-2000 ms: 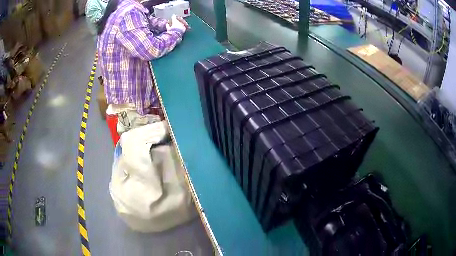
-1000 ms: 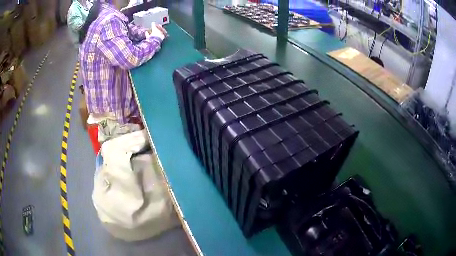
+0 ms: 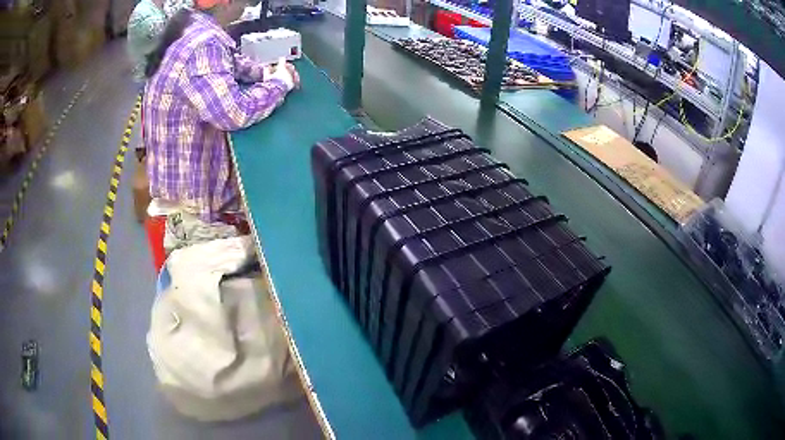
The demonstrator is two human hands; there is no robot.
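Observation:
A large stack of black blister trays [image 3: 456,249] stands on the blue-green bench top [image 3: 288,189], its ribbed, gridded sides showing. Shiny black blister trays [image 3: 572,400] lie just in front of the stack at the bottom right, partly cut off by the picture's edge. Neither of my hands is in the picture.
A person in a checked shirt [image 3: 194,112] stands at the bench by a white box [image 3: 271,45]. An off-white sack [image 3: 219,331] is beside the bench. Beyond the belt [image 3: 680,292] are a cardboard sheet [image 3: 637,172] and a clear compartment tray [image 3: 740,271]. Green uprights [image 3: 497,56] rise behind.
The view has tilted up and turned slightly right, so more of the far side shows. The stack and trays appear unmoved on the bench.

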